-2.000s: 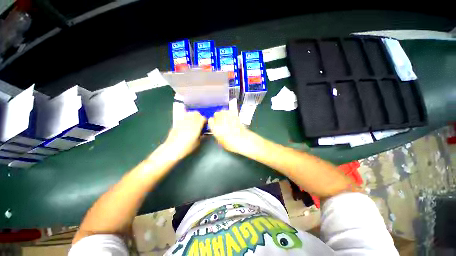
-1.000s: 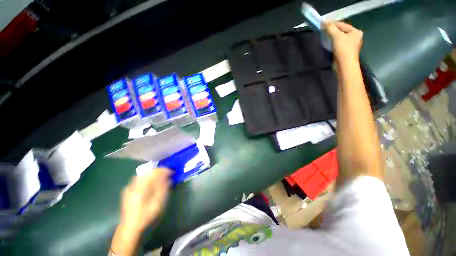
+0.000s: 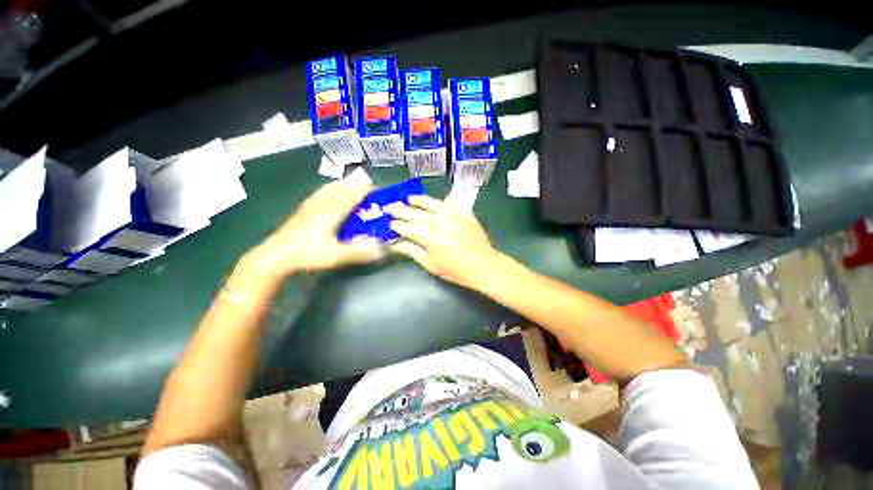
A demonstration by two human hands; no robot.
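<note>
A blue retail carton with white lettering lies between my hands over the green bench, its blue face up and no raised flaps visible. My left hand grips its left end. My right hand has its fingers on the carton's right end. Several closed cartons stand in a row just beyond, their coloured ends up. The black compartment tray lies at the right; a small white piece shows in its far right pocket. The carton's contents are hidden.
Open cartons with raised white flaps stand at the left. White slips lie left of the tray, and white sheets stick out under its near edge. The dark conveyor runs beyond. A red crate is below the bench.
My right hand has come back from the tray to the carton. The pale blue pouch it held is no longer visible. The carton's raised white lid no longer shows; both hands are on the box.
</note>
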